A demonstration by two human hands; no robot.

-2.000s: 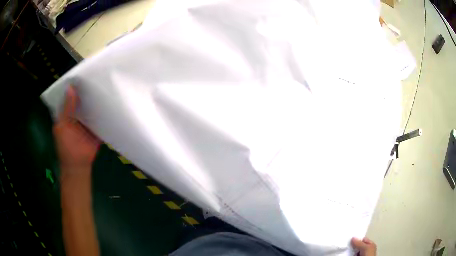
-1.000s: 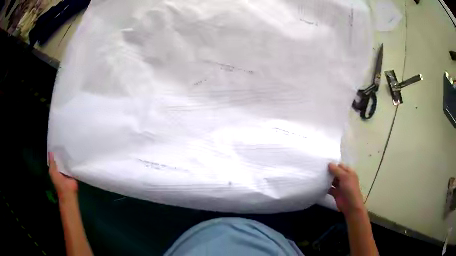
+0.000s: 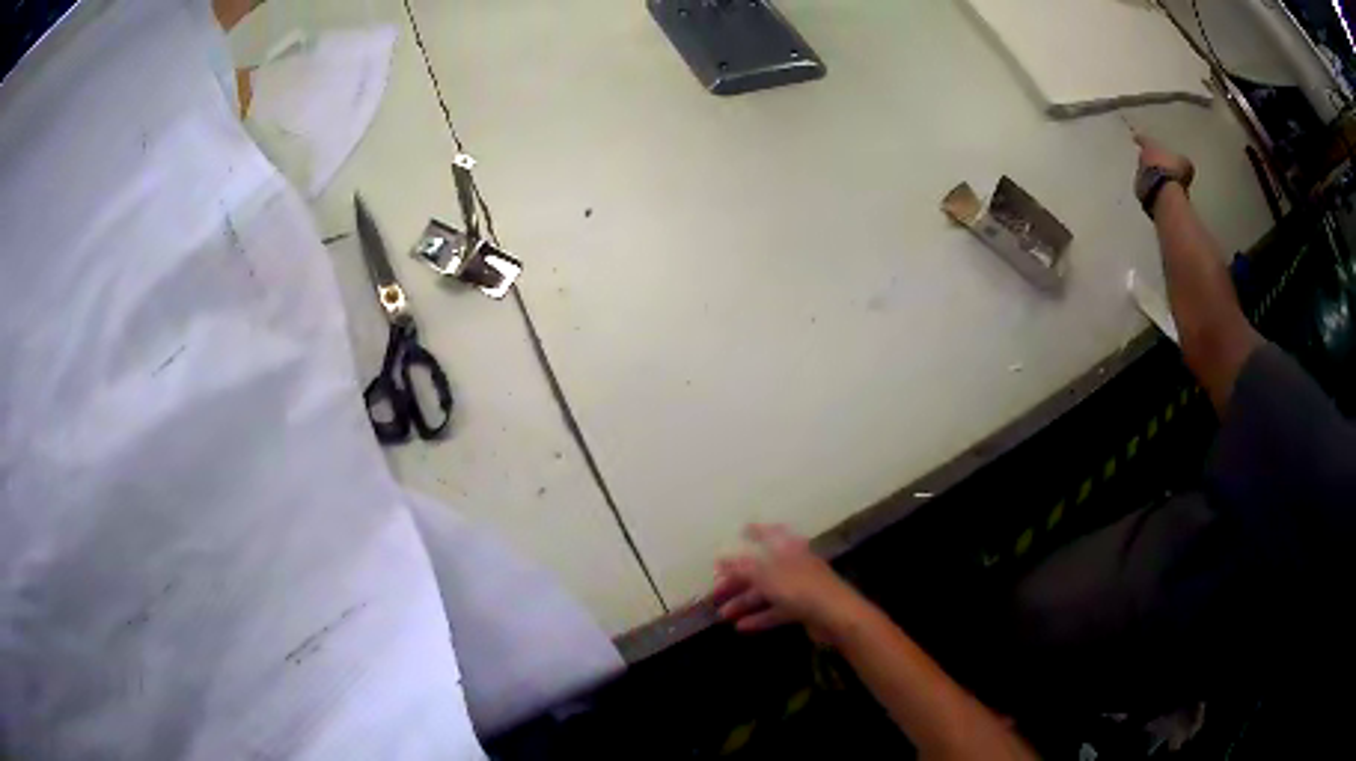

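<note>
The white marker paper (image 3: 223,387) with fine printed marks covers the left of the view, its lower part bending down at the table's front edge. Tailor's shears (image 3: 393,320) lie just right of it, blades pointing up the picture, black handles toward me. A shiny metal clamp (image 3: 469,256) lies beside the shears over a table seam. My right hand (image 3: 773,577) is slightly blurred, fingers spread, holding nothing, at the table's front edge and apart from the paper. My left hand is out of view.
A small open brown box (image 3: 1023,235) sits at the right. A grey metal plate (image 3: 736,42) lies at the top. Another person's hand (image 3: 1163,161) with a wristwatch is near a pale stack (image 3: 1093,52). A paper offcut (image 3: 324,104) lies upper left.
The view has swung right. My right hand has let go of the paper edge and is open. My left hand has left the picture. The other person's arm has come into view.
</note>
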